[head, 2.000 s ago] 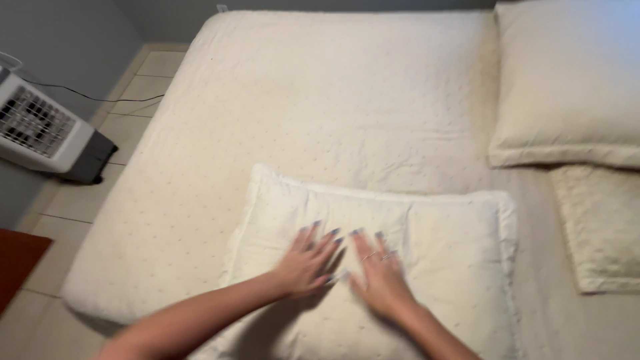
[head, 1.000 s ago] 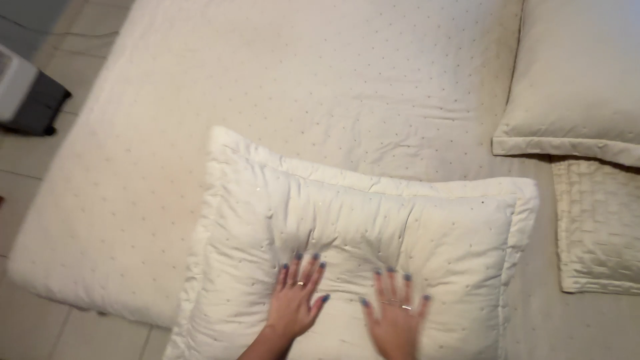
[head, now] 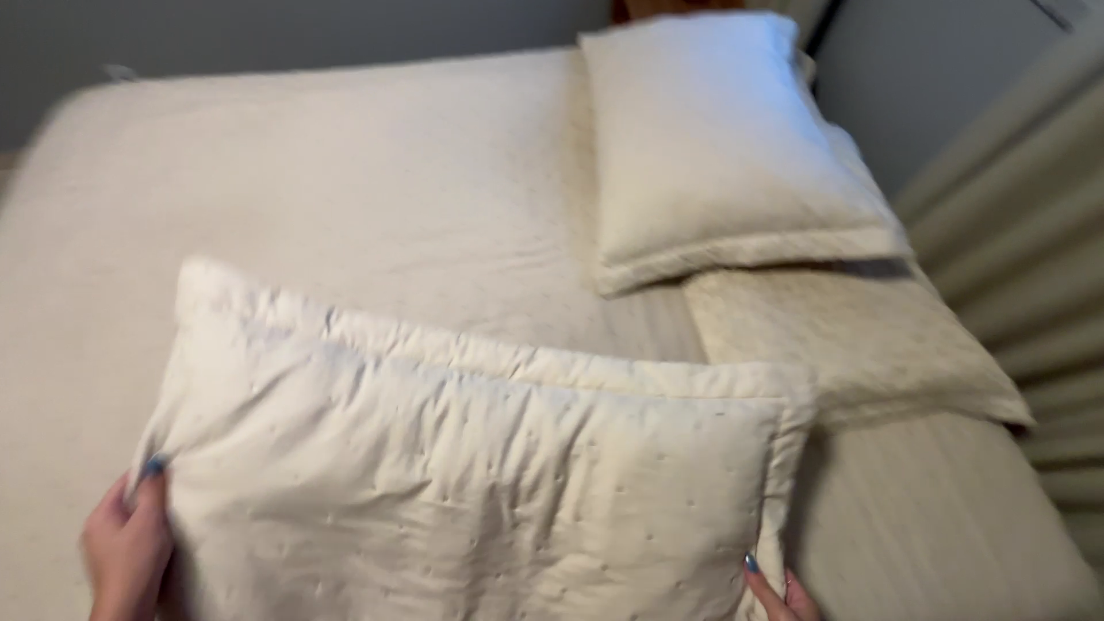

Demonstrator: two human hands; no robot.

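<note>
A cream quilted pillow in a flanged sham [head: 483, 466] spans the lower middle of the view, its lower part cut off by the frame. My left hand [head: 129, 539] grips its left edge, thumb on the front face. At the lower right, my right hand [head: 780, 595] pinches the opposite edge; only its thumb and part of the fingers show. The pillow's near face tilts toward me, over the bed. Whether its lower edge touches the bed is hidden.
The bed [head: 345, 190] has a cream cover. A smooth pillow [head: 724, 138] overlaps a textured pillow [head: 845, 345] at the right. Beyond them hangs a beige curtain [head: 1018, 285]. A gray wall [head: 302, 34] runs along the far side.
My hands have gone from lying flat on the pillow's face to holding its two side edges. The view has swung toward the curtain side.
</note>
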